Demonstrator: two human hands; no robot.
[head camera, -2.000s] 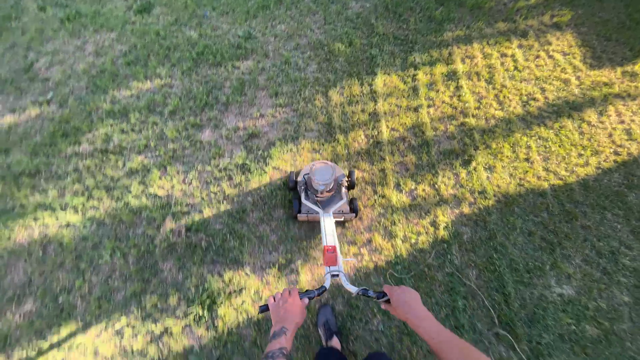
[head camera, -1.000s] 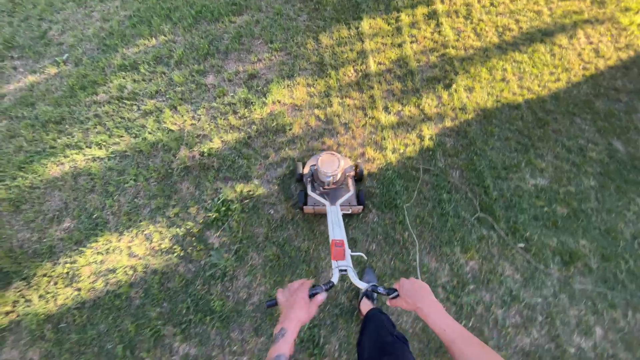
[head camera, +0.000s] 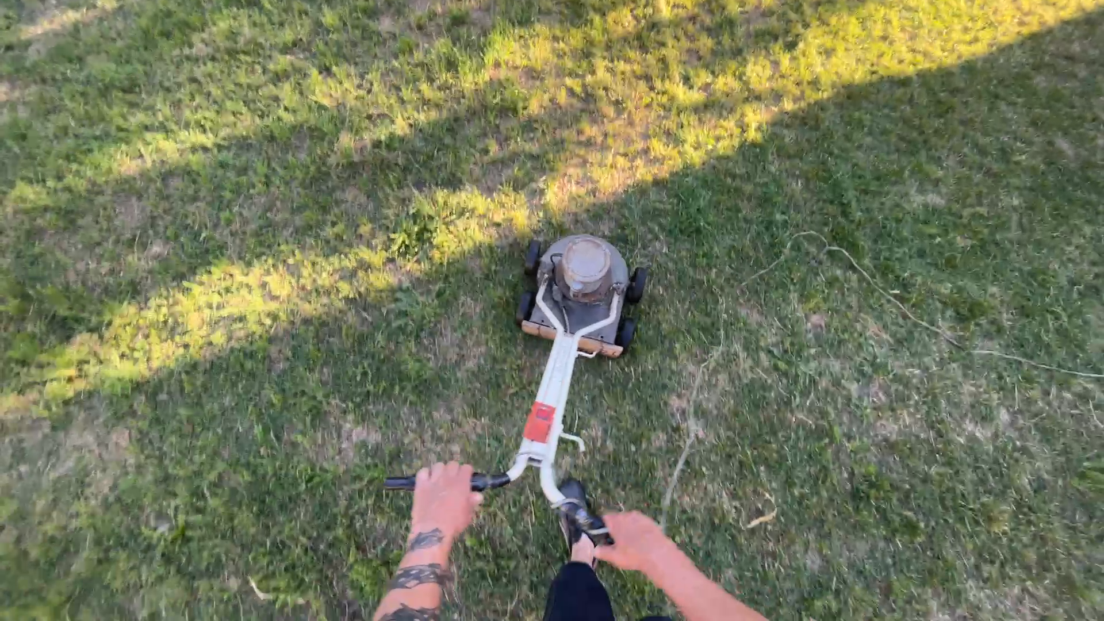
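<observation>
A walk-behind lawn mower (head camera: 580, 285) with a round, worn engine cover and black wheels stands on the grass ahead of me. Its white metal handle (head camera: 558, 377), with a red patch on it, runs back towards me and splits into two bars with black grips. My left hand (head camera: 445, 498) is closed around the left handlebar grip (head camera: 400, 483). My right hand (head camera: 631, 540) is on the end of the right grip (head camera: 588, 523); its fingertips are partly hidden.
A thin pale cord (head camera: 893, 300) snakes over the lawn on the right, and one stretch of it comes down near my right hand. My dark shoe (head camera: 571, 493) is below the handlebar. Shadow and sunlit bands cross the grass (head camera: 259, 302).
The handle has swung so that the mower points more to the right of my hands. More of the cord shows on the right. Both hands have stayed on the handlebar.
</observation>
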